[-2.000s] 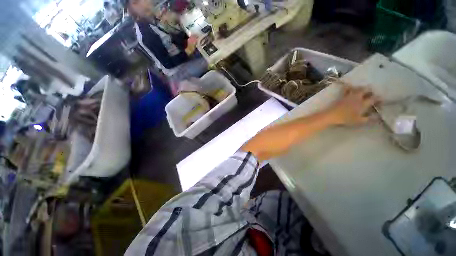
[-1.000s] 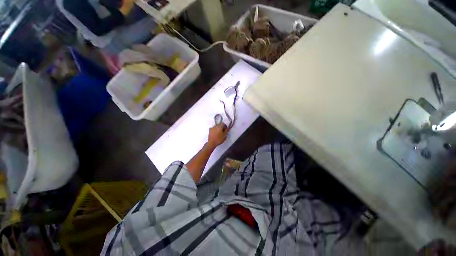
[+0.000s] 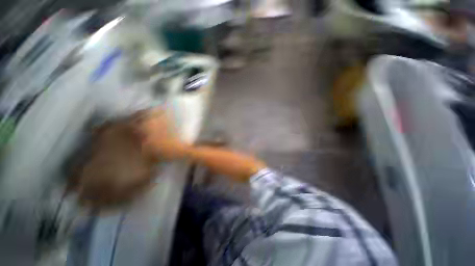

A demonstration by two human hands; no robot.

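Note:
The whole view is badly blurred. My right hand (image 3: 153,130) reaches in from the right across the table, at the upper right side of a brown pile (image 3: 114,169) that looks like the stack of cut pieces. Its fingers are smeared, so I cannot tell if they hold a piece. My left hand is not in view. The white sewing machine (image 3: 120,96) with a blue mark stands behind the pile. The pale table (image 3: 151,228) runs along the left.
Dark and shiny small objects (image 3: 195,79) lie at the far table end. A long white tub (image 3: 388,98) stands on the right. A yellow thing (image 3: 350,93) is beside it. The speckled floor (image 3: 276,122) shows between table and tub. Part of a person shows at the upper right.
The view has swung right, from the white board and bins to the machine, brown pile and tub. The left hand over the board has left view; my right arm has come into view.

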